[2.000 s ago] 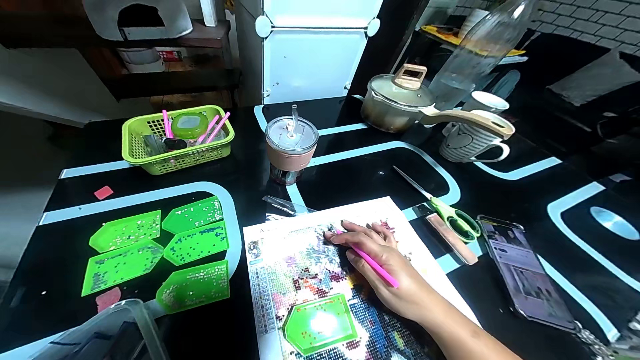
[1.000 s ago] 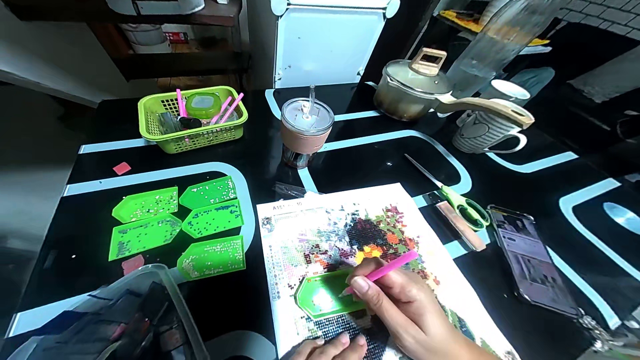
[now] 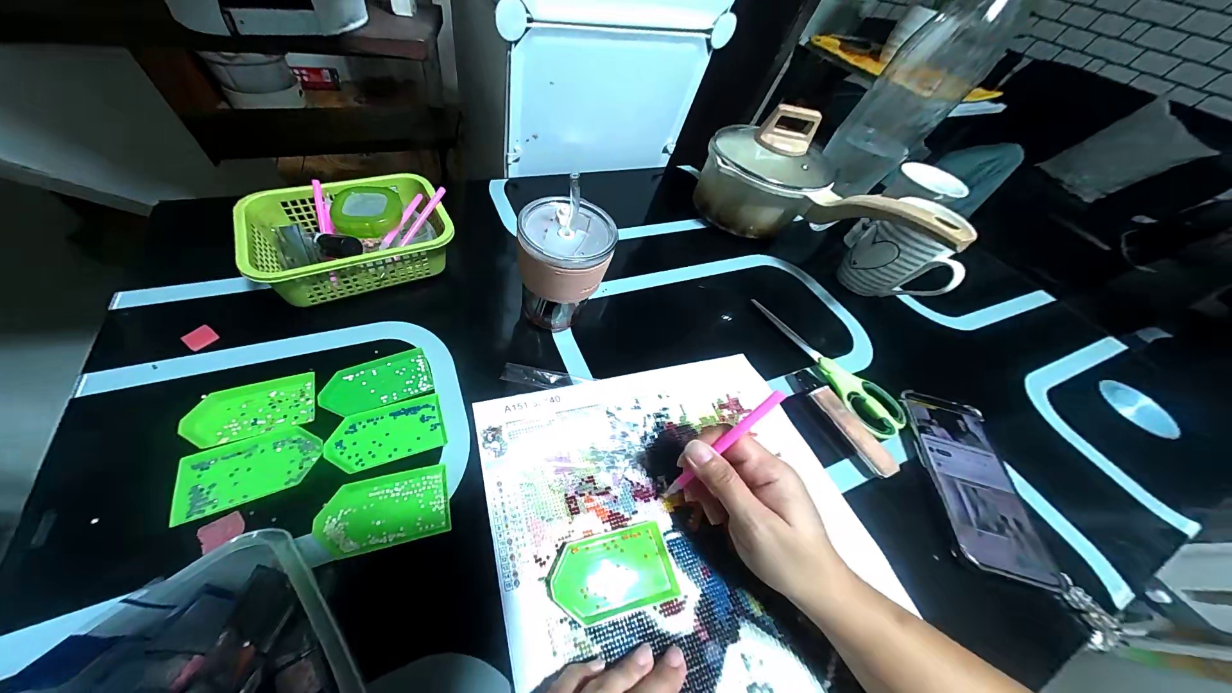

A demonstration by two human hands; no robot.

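A diamond painting canvas (image 3: 539, 452) lies flat on the black table, partly covered with small colored drills. My right hand (image 3: 756, 505) holds a pink drill pen (image 3: 736, 433), its tip down at the middle of the canvas. Below and left of the tip, a green plastic tray (image 3: 614, 572) with some orange drills rests on the canvas. My left hand (image 3: 626, 674) lies on the canvas at the bottom edge of the view, only its fingers showing, with nothing seen in it. Several more green trays with drills (image 3: 385, 510) lie to the left.
A green basket (image 3: 351, 279) with pens, a lidded tumbler (image 3: 564, 255), a saucepan (image 3: 760, 183) and a striped mug (image 3: 890, 255) stand behind. Green-handled scissors (image 3: 857, 395) and a smartphone (image 3: 982, 491) lie right of the canvas. A clear plastic bin (image 3: 298, 587) stands front left.
My right hand has moved from over the green tray up to the middle of the canvas, pen still held. My left hand, absent two seconds ago, is at the bottom edge.
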